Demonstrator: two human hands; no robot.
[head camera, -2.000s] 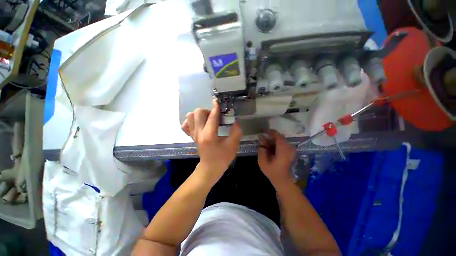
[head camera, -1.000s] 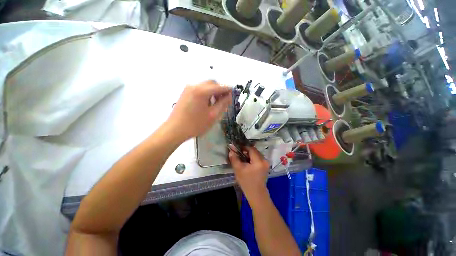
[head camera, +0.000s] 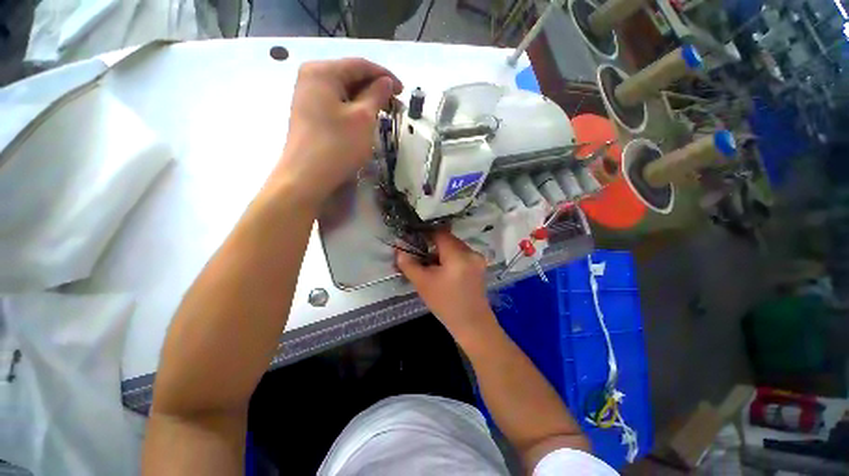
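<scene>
The white overlock machine head (head camera: 447, 177) with its purple label stands in the middle of the head view. My left hand (head camera: 330, 121) is at the far left side of the head, thumb and fingertips pinched together beside its dark metal parts; whether they hold thread or a small part cannot be told. My right hand (head camera: 449, 279) is low at the needle area, fingers closed on a thin tool (head camera: 410, 249) that looks like tweezers. The needle area is mostly hidden by the hand and the head. The shiny cloth plate (head camera: 358, 246) lies left of the needle area.
White garment panels (head camera: 84, 177) lie on the left of the white table (head camera: 223, 102). Grey tension knobs (head camera: 545, 189), a red-clipped rod (head camera: 528, 247) and a large orange-red cone (head camera: 610, 200) are at the right. Thread cones (head camera: 666, 79) stand behind. A blue crate (head camera: 605, 325) is below right.
The view has turned sideways around the machine since the earliest frame. My left hand has moved from the front of the needle area to the head's far left side. My right hand has come to the needle area.
</scene>
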